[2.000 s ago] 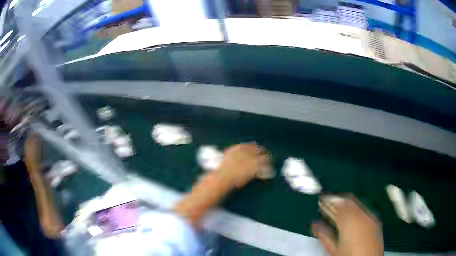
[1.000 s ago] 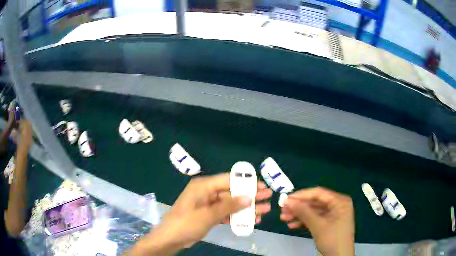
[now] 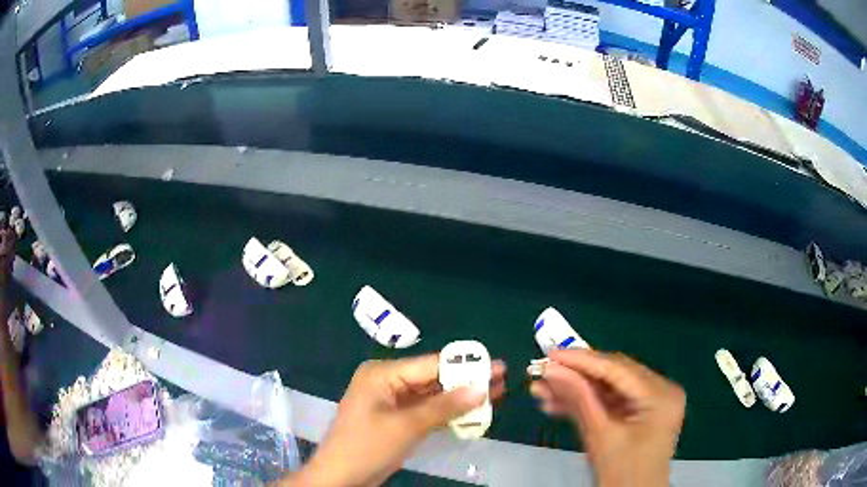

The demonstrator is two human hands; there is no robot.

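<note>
My left hand [image 3: 394, 404] holds a white base plate [image 3: 466, 388] upright, thumb on its face. Two dark slots show near the plate's top end. My right hand [image 3: 608, 404] is just right of it, slightly blurred, and pinches a small white fitting [image 3: 540, 367] between thumb and fingertips. The fitting and the plate are apart. A white body shell [image 3: 559, 331] with blue marks lies on the belt behind my right hand, partly hidden by it. Another shell [image 3: 384, 317] lies behind my left hand.
More shells and plates lie left [image 3: 265, 263] and right [image 3: 772, 384] on the green belt [image 3: 475, 276]. A phone [image 3: 119, 417] lies on the left bag of fittings. A grey post [image 3: 57, 219] stands left, near another person's arm [image 3: 14, 399]. Grouped parts sit on the far rail, right.
The held plate has moved slightly down and tilted. My right hand remains close beside it with the fitting. Shells behind my hands appear farther right in view; the view has also shifted.
</note>
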